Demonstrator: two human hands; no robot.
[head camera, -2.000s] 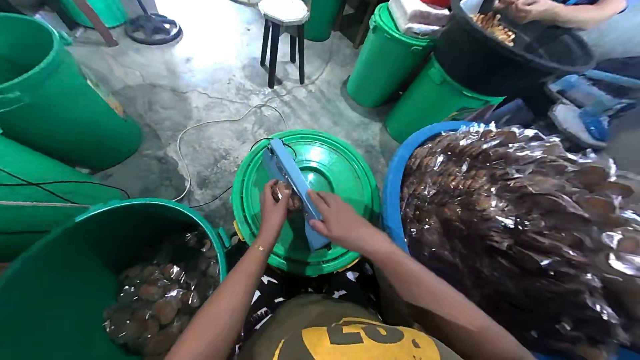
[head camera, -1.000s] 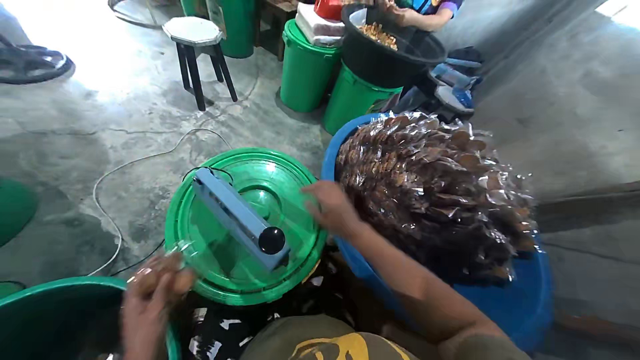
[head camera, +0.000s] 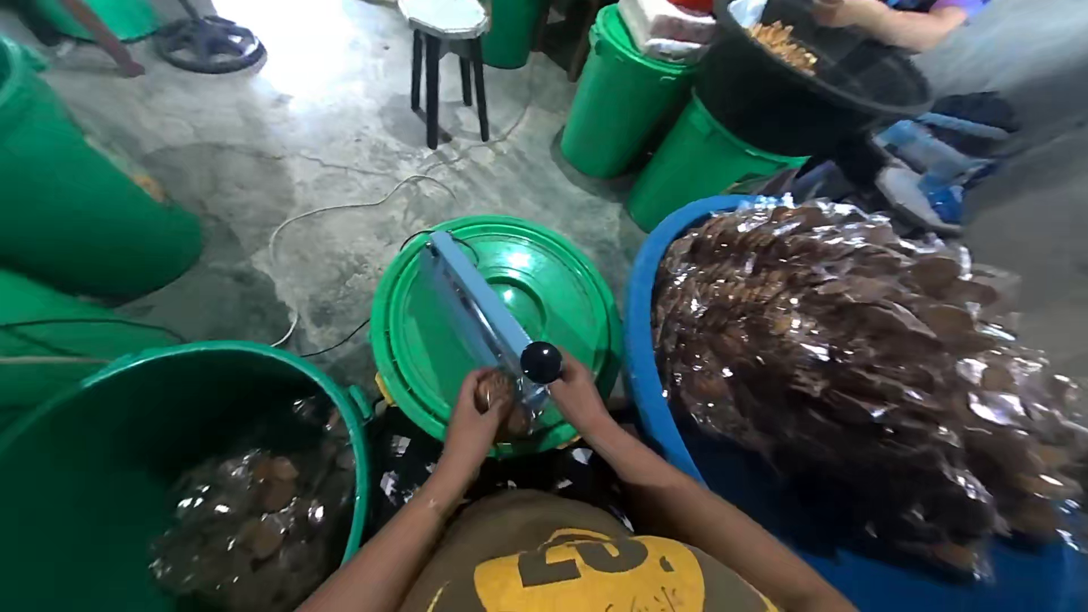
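A blue-grey hand impulse sealer (head camera: 480, 293) with a round black knob (head camera: 541, 363) lies slanted across the green lid (head camera: 586, 314) of a plastic drum. My left hand (head camera: 476, 412) is closed on a clear plastic bag of round brown pieces (head camera: 495, 391), held at the sealer's near end. My right hand (head camera: 578, 395) is beside the knob and touches the clear end of the bag; its fingertips are partly hidden by the knob.
At my left stands a green bin (head camera: 359, 459) with filled clear bags (head camera: 263, 510). A blue tub (head camera: 650, 374) heaped with brown filled bags (head camera: 807, 340) is at my right. Beyond are a stool (head camera: 446, 21), green drums (head camera: 612, 102), a cable (head camera: 340, 208) and a person's arm (head camera: 901, 25) over a black tub (head camera: 765, 93).
My left hand has come from over the left bin to the sealer with a bag. My right hand has moved from the lid's right edge to the sealer's knob end. The view has shifted.
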